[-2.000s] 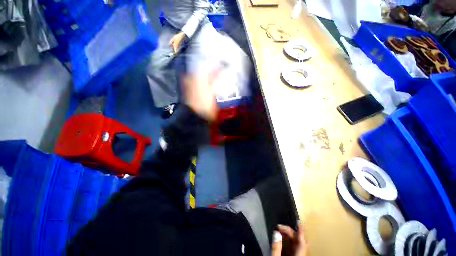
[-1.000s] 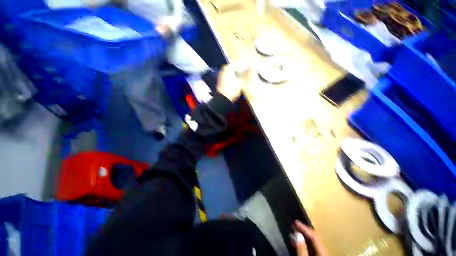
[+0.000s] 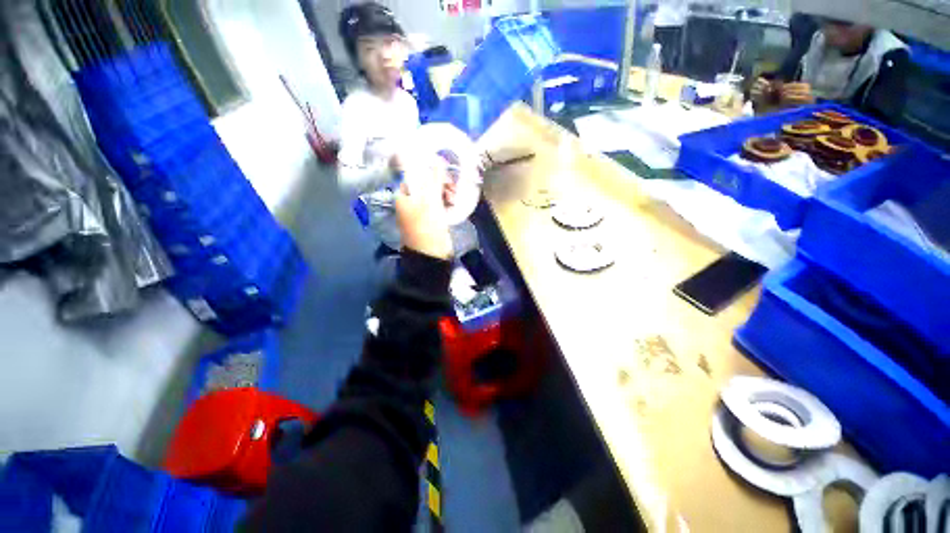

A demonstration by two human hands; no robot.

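My left hand [image 3: 425, 213] is raised at arm's length above the floor, left of the bench, and grips a flanged grey-white ring [image 3: 471, 179] held up on edge. The image is bright and slightly blurred there, so the exact finger grip is unclear. Two more rings lie apart on the bench, one behind [image 3: 578, 216] and one nearer [image 3: 584, 257]. A ring stack [image 3: 765, 408] and more overlapping rings lie at the right near the bins. My right hand is out of the picture.
A smartphone [image 3: 721, 282] lies before blue bins [image 3: 833, 359]. Brown-orange rings [image 3: 836, 132] fill a rear bin. A seated person in white [image 3: 367, 130] is just beyond my left hand; another sits at back right. Red stools [image 3: 224, 439] and stacked blue totes [image 3: 188, 187] stand at left.
The view has tilted up. My left hand has moved from the bench edge into the air with a ring now visible in it. My right hand has left the picture.
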